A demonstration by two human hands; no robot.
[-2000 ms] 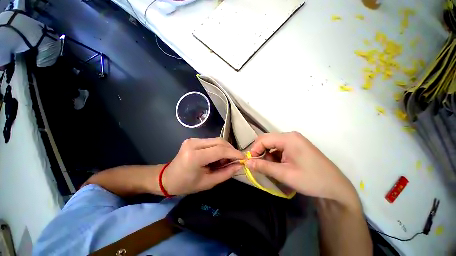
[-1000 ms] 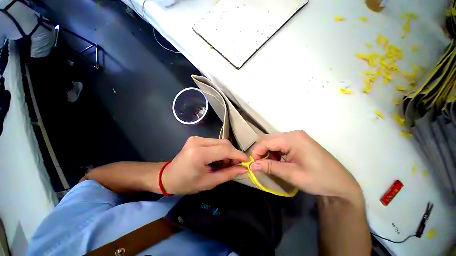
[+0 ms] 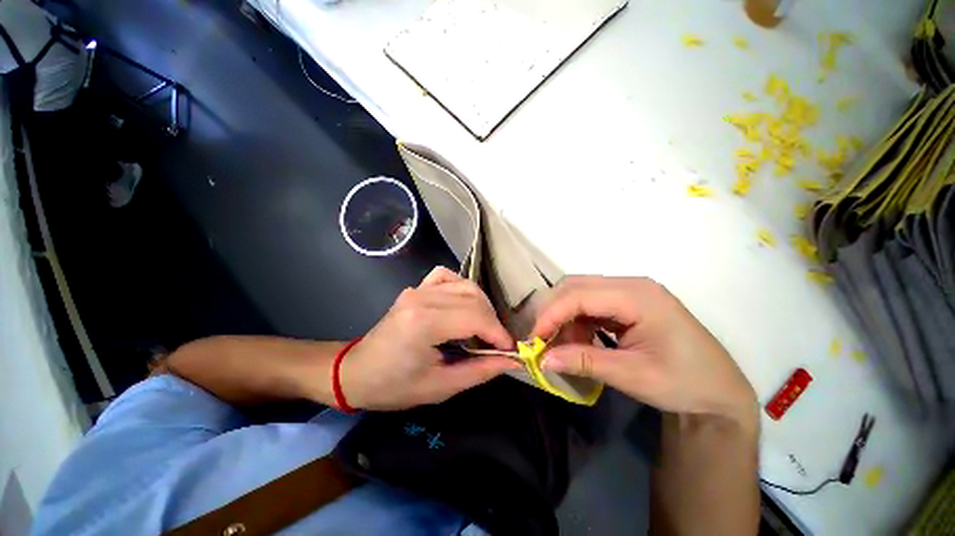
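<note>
A beige-grey bag panel (image 3: 510, 258) with layered, curved sides lies between my hands and over the table's front edge. Its yellow edge binding (image 3: 567, 392) runs along the near edge. My left hand (image 3: 427, 340) pinches the panel edge beside the binding with thumb and fingertips. My right hand (image 3: 641, 340) pinches the yellow binding end from the other side. The short binding tail (image 3: 531, 350) shows between the fingertips of both hands. The fingertips hide part of the panel corner.
On the white table (image 3: 628, 188) are yellow offcuts (image 3: 780, 128), a red block (image 3: 789, 394), thread snips (image 3: 858, 448) on a black cord, a pale board (image 3: 497, 58) and an orange-brown pot (image 3: 762, 12). Stacked panels (image 3: 890, 220) are at the right. A waste bin (image 3: 379, 216) stands below left.
The bench items have shifted slightly left in view. Both hands keep hold at the panel corner. The yellow tail between the fingertips has changed shape and shows more.
</note>
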